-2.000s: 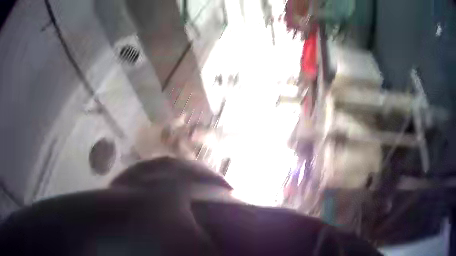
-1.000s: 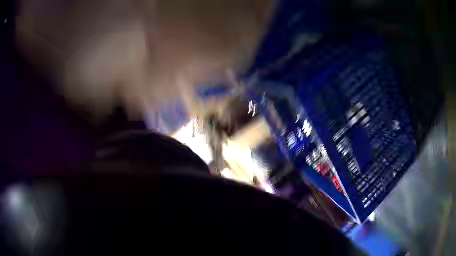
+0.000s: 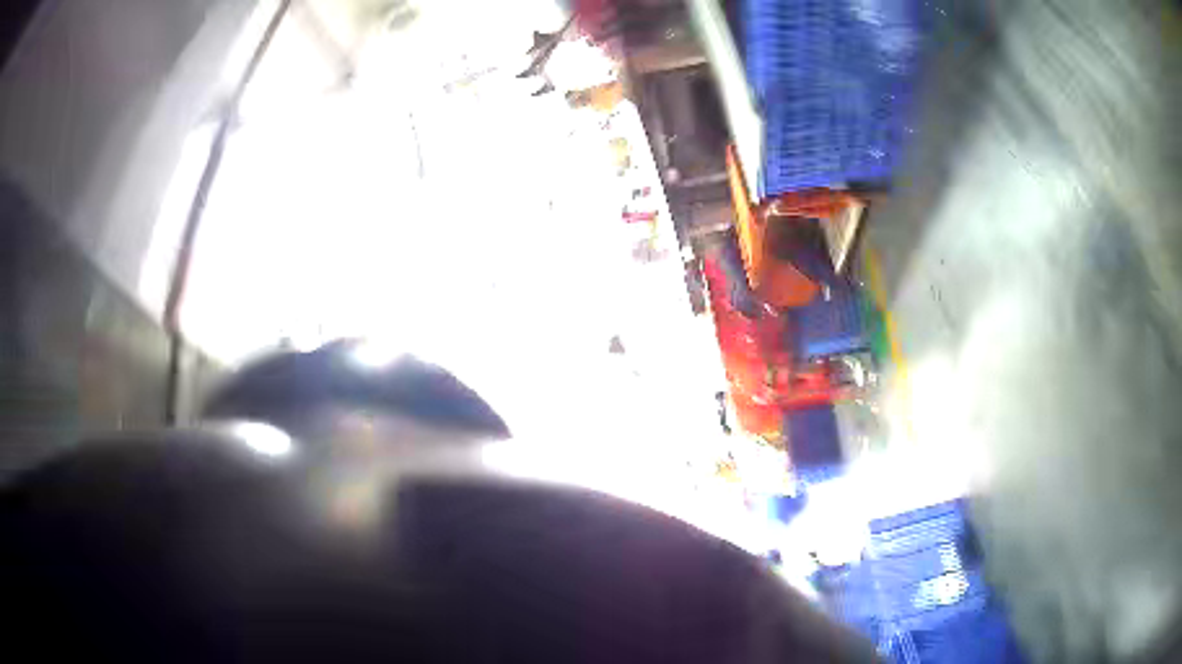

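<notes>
Neither of my hands is in view. The view is tilted sideways and blurred. A blue plastic crate (image 3: 830,97) with lattice walls is at the upper right. An orange-edged container (image 3: 791,253) with something orange in it is beside that crate. Red items (image 3: 752,344), possibly crates, are below it in the picture. Another blue crate (image 3: 920,577) is at the lower right. A large dark rounded object (image 3: 389,558) close to the lens covers the bottom of the view; what it is cannot be told.
The grey-green floor (image 3: 1076,350) runs down the right side, with a yellow line (image 3: 894,337) beside the crates. The middle is washed out by bright light. A pale wall or ceiling (image 3: 117,117) with a dark line is at the left.
The view has swung and brightened. The large pale blurred shape at the top is gone. Several crates and more floor now show on the right.
</notes>
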